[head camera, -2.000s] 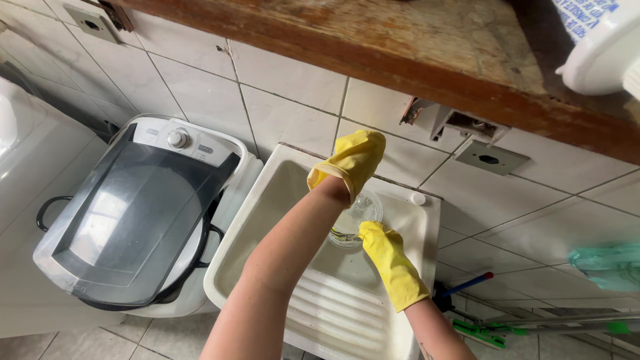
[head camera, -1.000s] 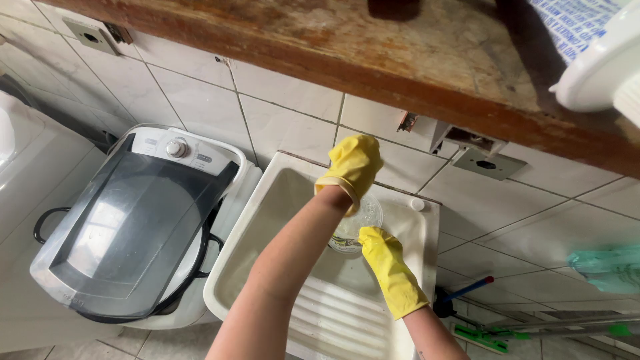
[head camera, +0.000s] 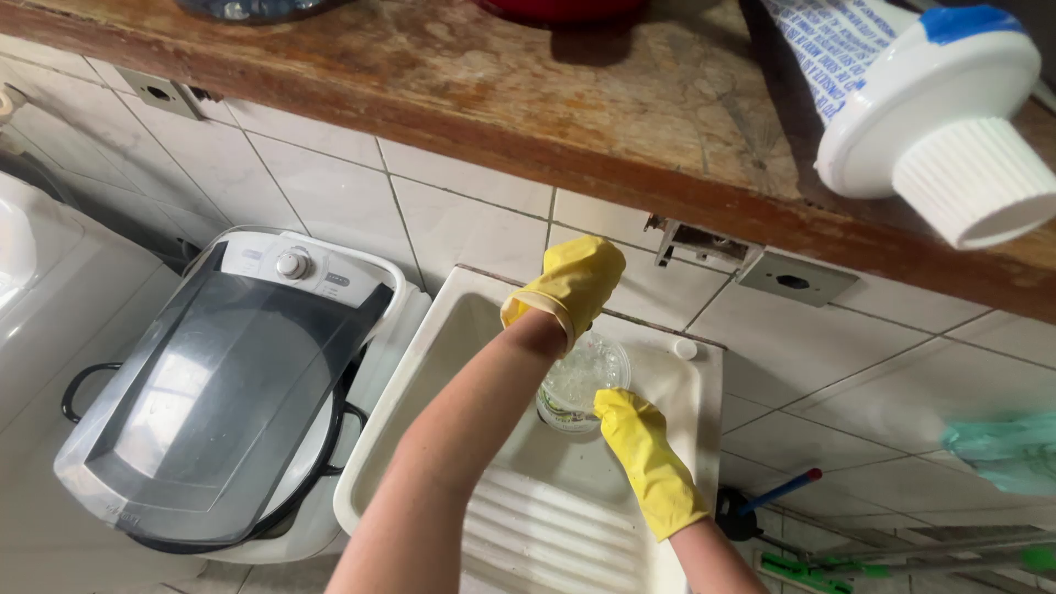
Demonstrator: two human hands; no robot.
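Both hands wear yellow rubber gloves over a white laundry sink [head camera: 528,445]. My left hand [head camera: 573,280] is raised at the sink's back edge, near the wall; its fingers are hidden by the glove cuff and wrist, so what it touches cannot be told. A clear plastic tub [head camera: 584,375] with bubbly water stands in the basin, partly behind my left forearm. My right hand [head camera: 631,429] has its closed fingertips at the tub's right rim and seems to grip it. A small white cap [head camera: 685,349] sits on the sink's back right corner.
A worn wooden shelf [head camera: 462,124] juts out above the sink, with a white tube [head camera: 924,107] at its right. Left stands a small washing machine [head camera: 223,396] with a dark lid. Wall outlets [head camera: 796,280], a green plastic bag [head camera: 1002,450] and cleaning tools [head camera: 804,569] are at the right.
The left hand stays raised at the back of the sink, and the right hand stays at the tub's rim. The white tube shows more fully as the view has shifted.
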